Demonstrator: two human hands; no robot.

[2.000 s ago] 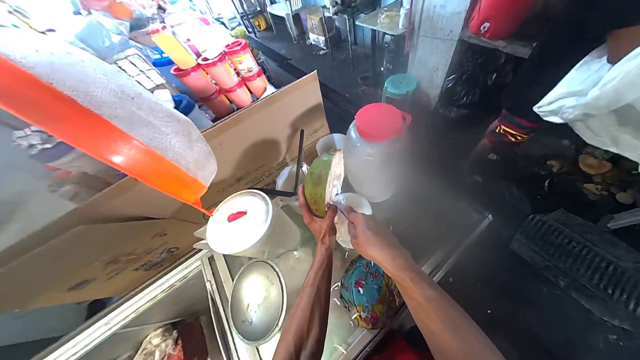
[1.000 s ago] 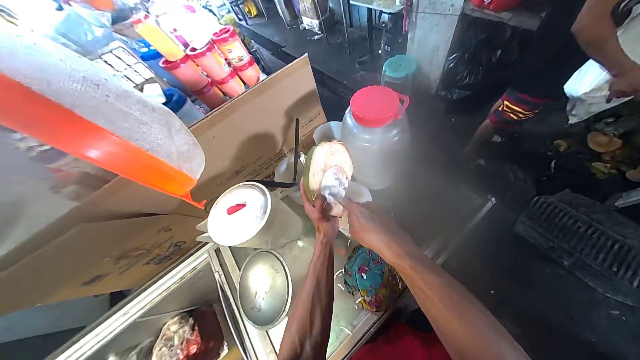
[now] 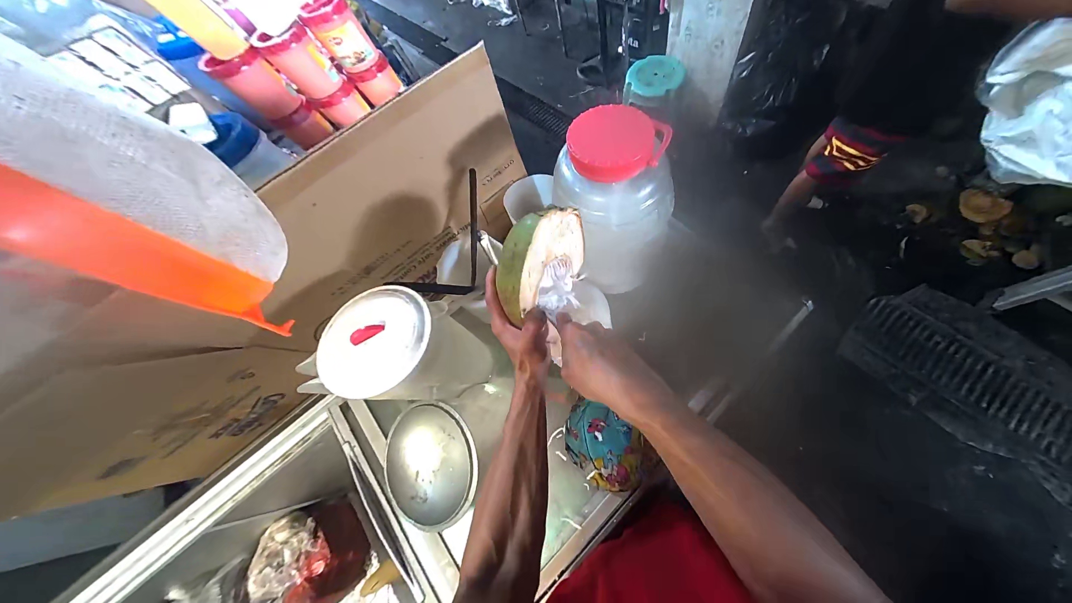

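A cut green coconut (image 3: 512, 268) stands tilted in my left hand (image 3: 517, 331), its pale cut face turned to the right. My right hand (image 3: 599, 360) is closed at the coconut's lower opening, around the near end of a small, shiny tool; glare hides its shape, and I cannot tell its kind. A white container (image 3: 593, 308) sits just behind the fingers. Beyond the coconut stands a clear plastic jar (image 3: 624, 213) with a red lid. Left of my hands is a white lidded pot (image 3: 377, 343), with a metal bowl (image 3: 430, 465) nearer to me.
A patterned cloth bundle (image 3: 605, 444) lies beside my right wrist. Cardboard (image 3: 377, 193) walls the counter's left side. An orange-edged plastic piece (image 3: 151, 285) hangs at the left. Another person's limb (image 3: 796, 197) and a white plastic bag (image 3: 1030, 109) appear at the right.
The coconut's cut face, seen nearly edge-on two seconds ago, turned toward me and is now angled rightward again. My hands stay at the coconut. The white bag at the right has shifted.
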